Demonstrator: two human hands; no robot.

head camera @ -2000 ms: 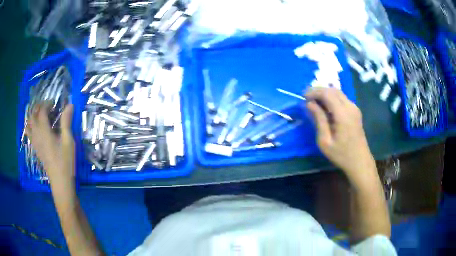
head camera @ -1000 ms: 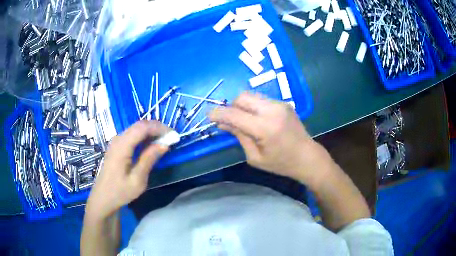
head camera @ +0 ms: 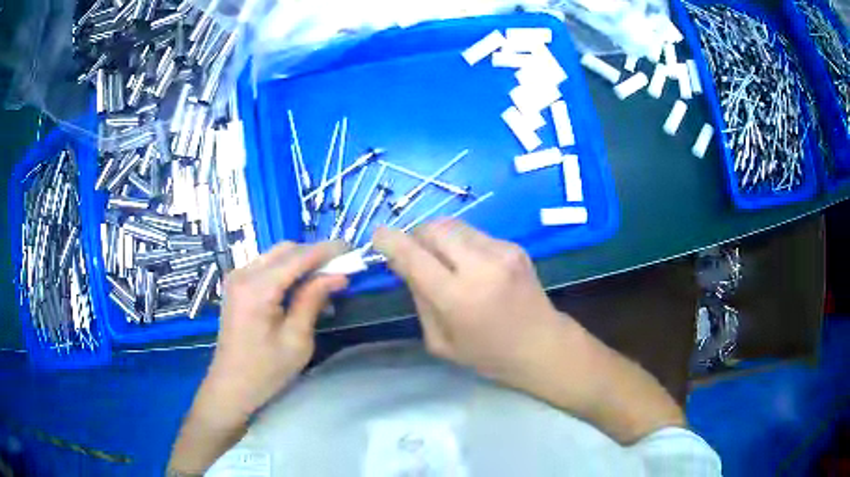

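My left hand (head camera: 280,303) holds a white plastic sleeve (head camera: 343,265) between thumb and fingers at the front edge of the middle blue tray (head camera: 410,56). My right hand (head camera: 466,289) is right beside it, its fingertips pinching the end of a thin piston rod (head camera: 375,255) at the sleeve's right end. The fingers partly hide this joint, so I cannot tell how far the rod is in. Several loose piston rods (head camera: 340,168) with dark collars lie in the left of the middle tray. More white sleeves (head camera: 536,93) lie in its right part.
A left tray heaped with metal tubes (head camera: 154,242), a narrow far-left tray of rod-like pieces (head camera: 54,252), and a right tray of rod-like pieces (head camera: 760,102). Loose sleeves (head camera: 676,116) lie on the green table. Plastic bags are behind; a cardboard box (head camera: 769,307) is below right.
My left hand has left the far-left tray and come to the middle tray with a white sleeve. My right hand has moved left and closer to it, bringing the rod to the sleeve.
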